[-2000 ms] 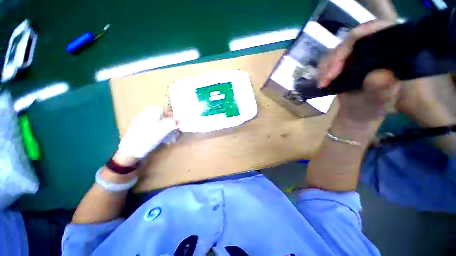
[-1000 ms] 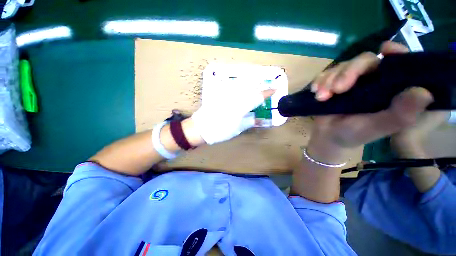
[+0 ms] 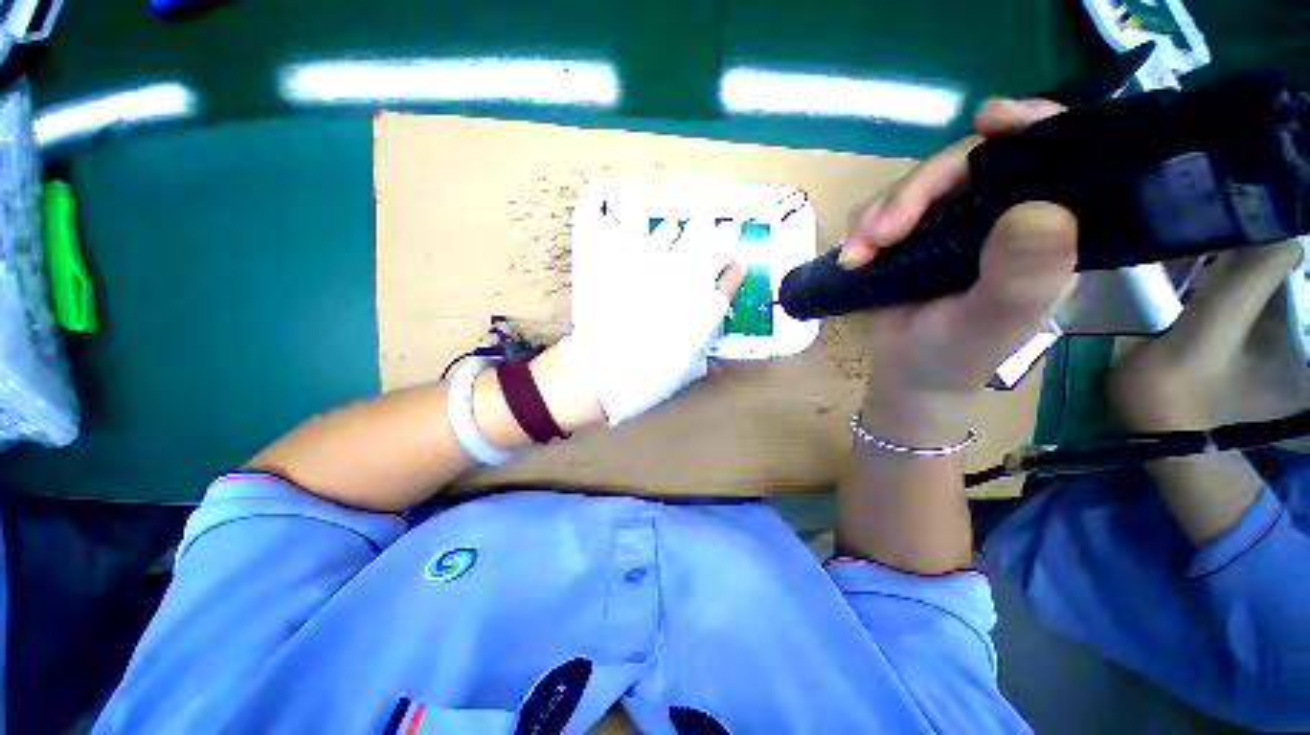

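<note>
My left hand point(image 3: 654, 309), in a white glove, lies over the left and middle of the white housing point(image 3: 790, 333) and holds it. The green circuit board point(image 3: 751, 305) shows inside the housing, right of my fingers; the rest is hidden under the glove. My right hand point(image 3: 963, 266), bare, grips the black electric screwdriver point(image 3: 1063, 187). Its tip points left, at the right part of the board; whether the bit touches a screw cannot be told. The housing sits on the tan cardboard sheet point(image 3: 474, 259).
Screws point(image 3: 539, 216) are scattered on the cardboard left of the housing. A green-handled knife point(image 3: 68, 259) and a plastic bag point(image 3: 29, 302) lie at the far left. Another person's arm point(image 3: 1200, 388) is at the right. A white housing point(image 3: 1149, 29) lies at the upper right.
Since two seconds ago, the screwdriver has moved from over the screw feeder to the board, and my left hand has moved onto the housing. Since one second ago, the screwdriver has tilted slightly.
</note>
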